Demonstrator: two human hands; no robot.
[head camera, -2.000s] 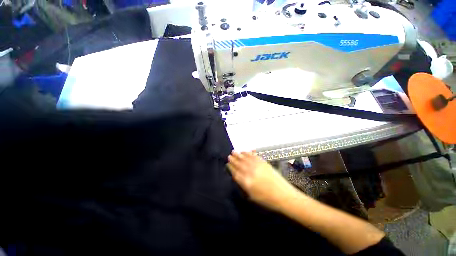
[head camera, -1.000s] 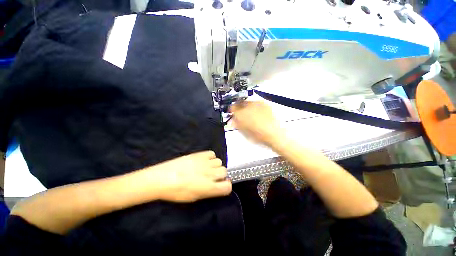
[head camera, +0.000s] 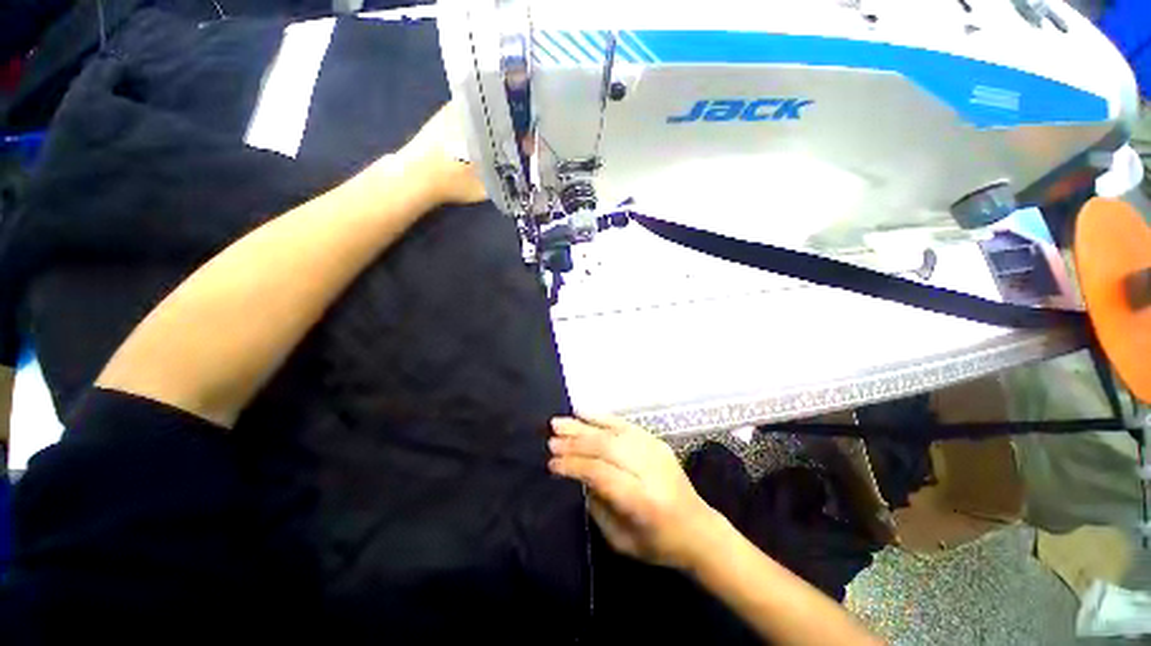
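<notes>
A black garment panel (head camera: 417, 341) covers the left of the table and hangs towards the lap. Its right edge runs to the presser foot (head camera: 549, 240) of the white sewing machine (head camera: 783, 152). My left hand (head camera: 452, 164) lies on the panel behind the needle area; its fingers are hidden by the machine head. My right hand (head camera: 625, 486) holds the panel's right edge near the table's front, fingertips on top and thumb not visible. A narrow black tape (head camera: 833, 271) runs from the right to the foot.
An orange disc (head camera: 1113, 297) stands at the table's right end. The ruler-marked front edge (head camera: 783, 401) crosses below the machine. An open brown box (head camera: 972, 486) with black pieces is on the floor at the right. A white strip (head camera: 293, 88) shows at the back left.
My left hand has moved from the front of the panel to behind the needle area. My right hand has moved from beside the foot down to the panel's front edge. The view has shifted slightly.
</notes>
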